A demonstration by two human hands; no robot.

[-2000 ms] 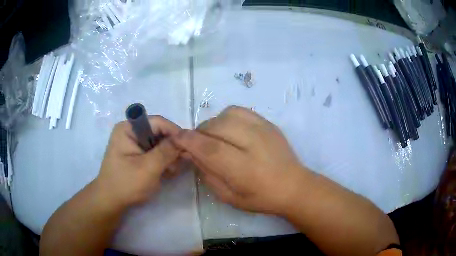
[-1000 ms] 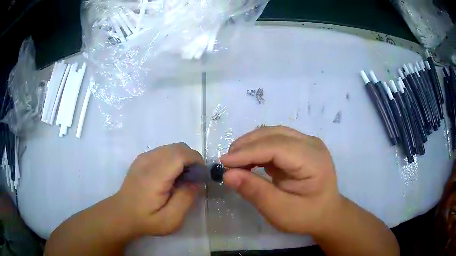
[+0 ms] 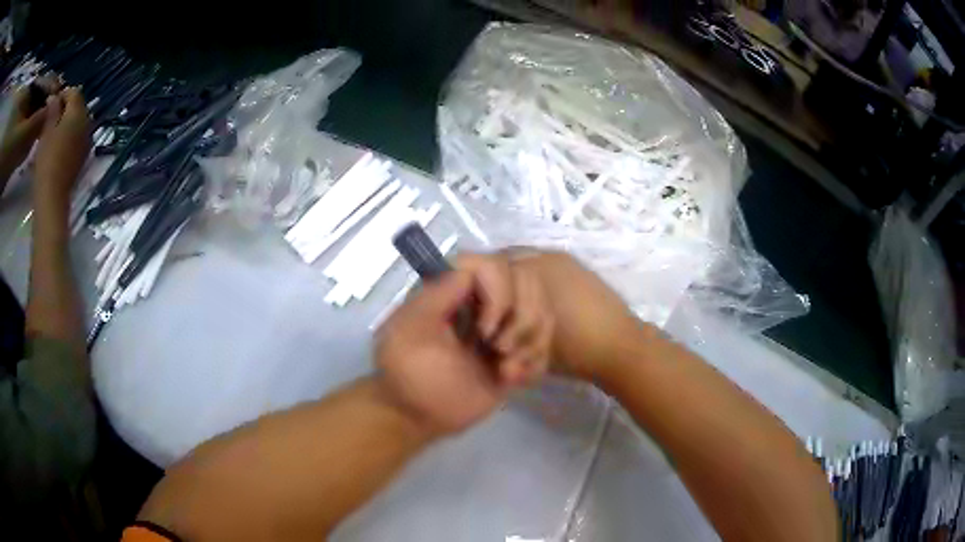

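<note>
A black tube [image 3: 417, 249] sticks up to the upper left from between my two hands, its upper end showing. My left hand [image 3: 432, 355] is closed around its lower part. My right hand [image 3: 534, 307] overlaps the left from the right side, with curled fingers. Both hands are blurred and pressed together, and whether the right one holds the tube or a small part is hidden. Loose white rods [image 3: 365, 228] lie side by side on the white tabletop [image 3: 222, 371], just behind the tube.
A large clear bag of white rods [image 3: 603, 159] stands behind my hands. A smaller clear bag [image 3: 286, 127] and a heap of black tubes and white rods [image 3: 148, 180] lie at left, beside another person's hands [image 3: 58, 132]. Assembled units [image 3: 873, 482] lie at lower right. A dark green belt [image 3: 407, 106] runs behind.
The view has swung left, bringing in the neighbouring person and heap. My hands have come together, overlapping, and the tube now points up and left.
</note>
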